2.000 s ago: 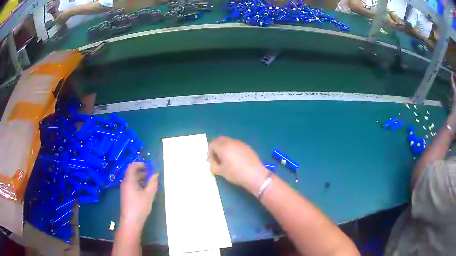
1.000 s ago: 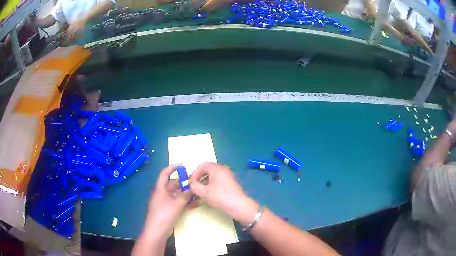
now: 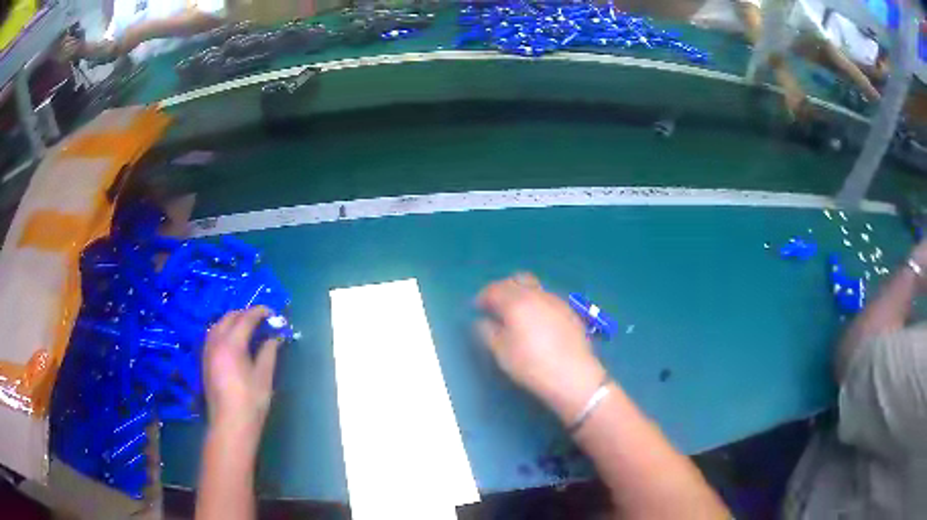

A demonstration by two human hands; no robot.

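Observation:
A heap of blue cylindrical cells (image 3: 193,305) lies at the left. My left hand (image 3: 239,366) is at its right edge, with thumb and fingers around a blue cell (image 3: 272,327). A pale label sheet (image 3: 391,396) lies upright in the middle, between my hands. My right hand (image 3: 544,340) is right of the sheet, palm down and blurred; its fingertips are unclear, and I cannot tell if it holds anything. A blue cell with a white patch (image 3: 592,315) lies just beyond it, partly covered by the hand.
An open brown carton with orange tape (image 3: 51,229) stands at far left. A pale rail (image 3: 437,202) borders the dark green belt. Blue cells (image 3: 574,25) are heaped on the far side. At right are another person's arm (image 3: 882,300), blue cells (image 3: 846,284) and pale specks.
My hands were together over the sheet with a cell; now they are apart. My left hand has moved left to the heap, my right hand right to the labelled cells. The sheet is uncovered.

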